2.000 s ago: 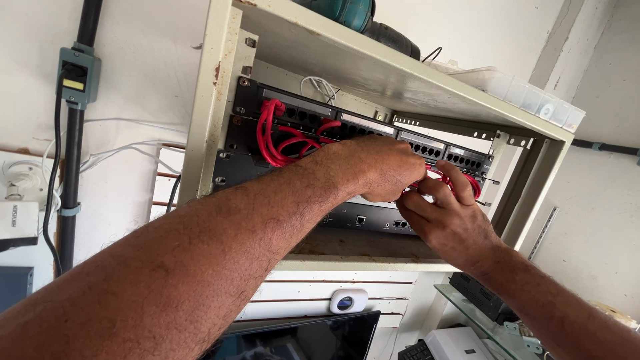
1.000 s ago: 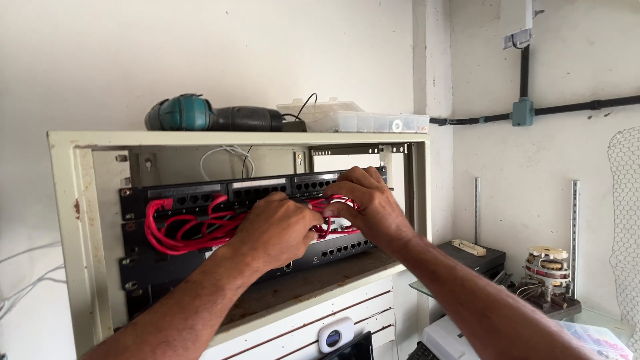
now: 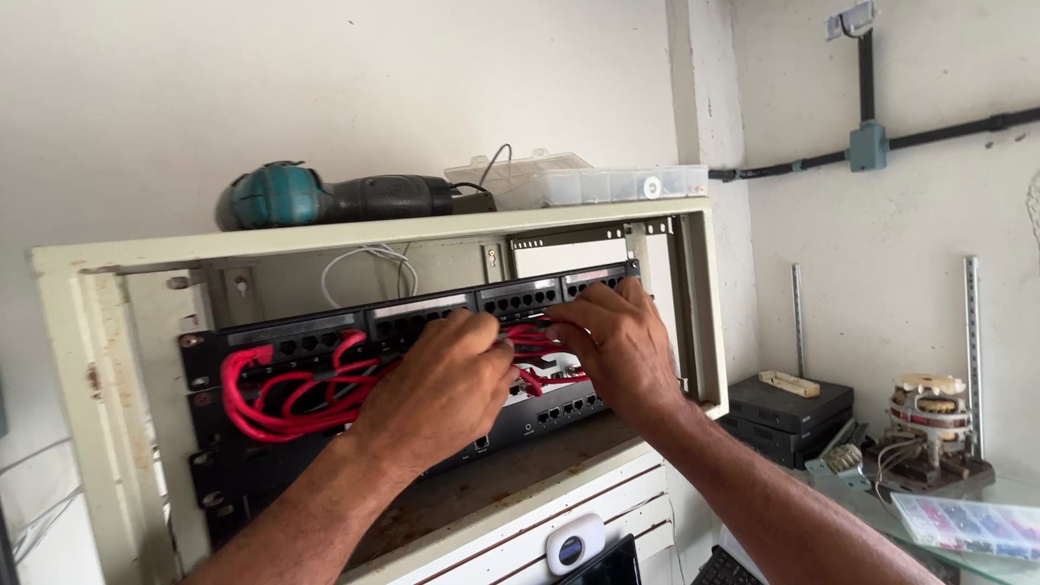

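Observation:
Red network patch cables (image 3: 309,406) loop in a bundle across the front of a black patch panel (image 3: 520,296) in an open metal wall cabinet. My left hand (image 3: 443,378) is closed around part of the bundle near the middle of the panel; its fingertips are partly hidden. To its right, my right hand (image 3: 609,337) pinches red cables between thumb and fingers just below the panel's ports. More red cable spans the gap between both hands. Below them sits a black rack unit (image 3: 528,426) with a row of ports.
The beige cabinet frame (image 3: 374,236) surrounds the work. On its top lie a teal and black power tool (image 3: 325,199) and a clear plastic organizer (image 3: 601,185). At right, black boxes (image 3: 788,406), a motor-like part with coils (image 3: 930,414) and another organizer (image 3: 971,524) rest on glass.
The view has swung a lot from two seconds ago. Both hands stay at the red cables; the left hand has moved left along the panel, away from the right hand.

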